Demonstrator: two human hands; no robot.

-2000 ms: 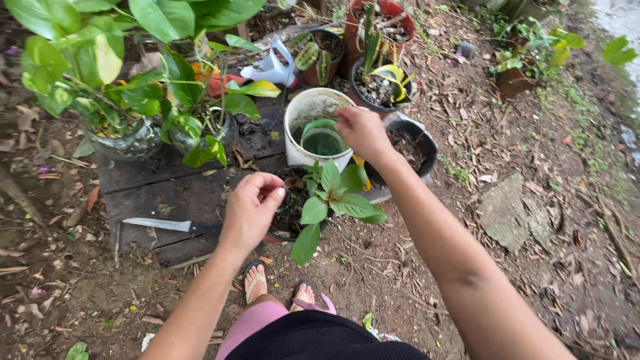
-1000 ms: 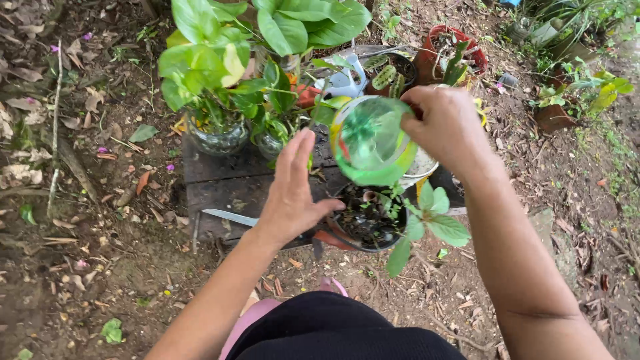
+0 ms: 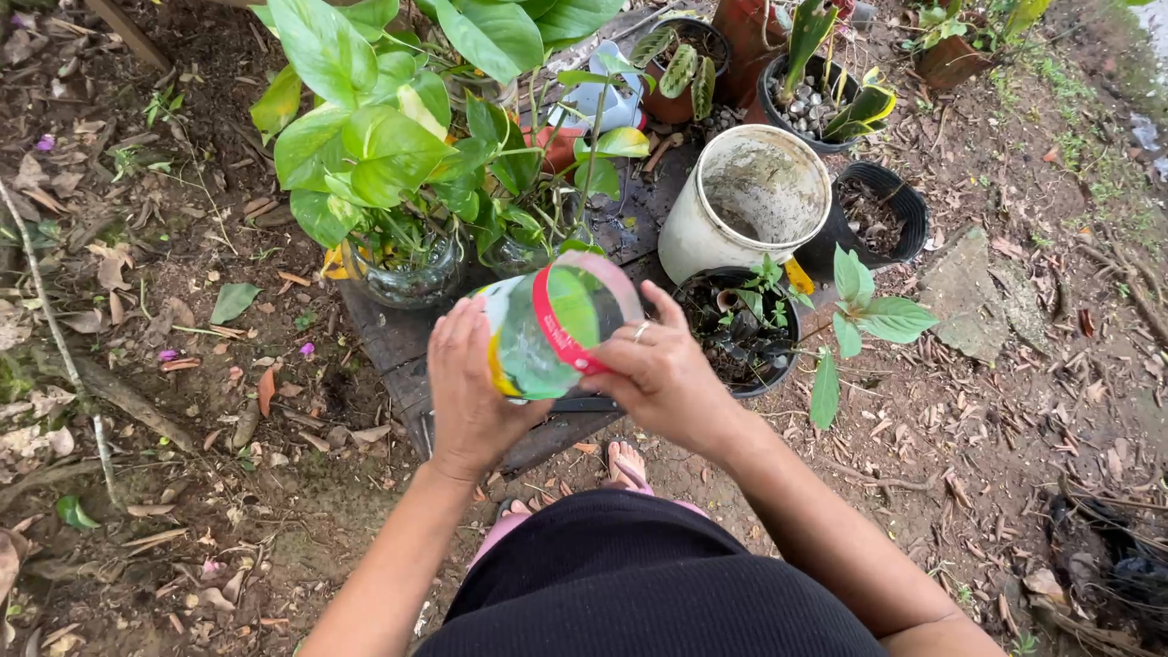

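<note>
A cut clear-green plastic bottle piece (image 3: 537,342) with a red and yellow label band is held tilted between both hands, above the dark wooden board (image 3: 392,351). My left hand (image 3: 479,388) wraps its left side, and my right hand (image 3: 659,372), with a ring on one finger, pinches the red-banded rim. Just right of the hands stands a black pot with a leafy plant (image 3: 744,338). Behind it is a white plastic bucket (image 3: 680,235) with a dirty inside. Two clear glass vessels of pothos stand behind the left hand, the nearer one (image 3: 411,269) showing its rounded wall.
At the back are a light-blue watering can (image 3: 602,102), a brown pot with a patterned-leaf plant (image 3: 671,105) and a black pot of snake plant (image 3: 808,123). Another black pot (image 3: 912,214) adjoins the bucket. A flat stone (image 3: 976,297) lies on leaf-littered soil at the right.
The green plastic piece was inside the bucket, then my right hand lifted it out. It is now lower and further left, with my left hand around it too.
</note>
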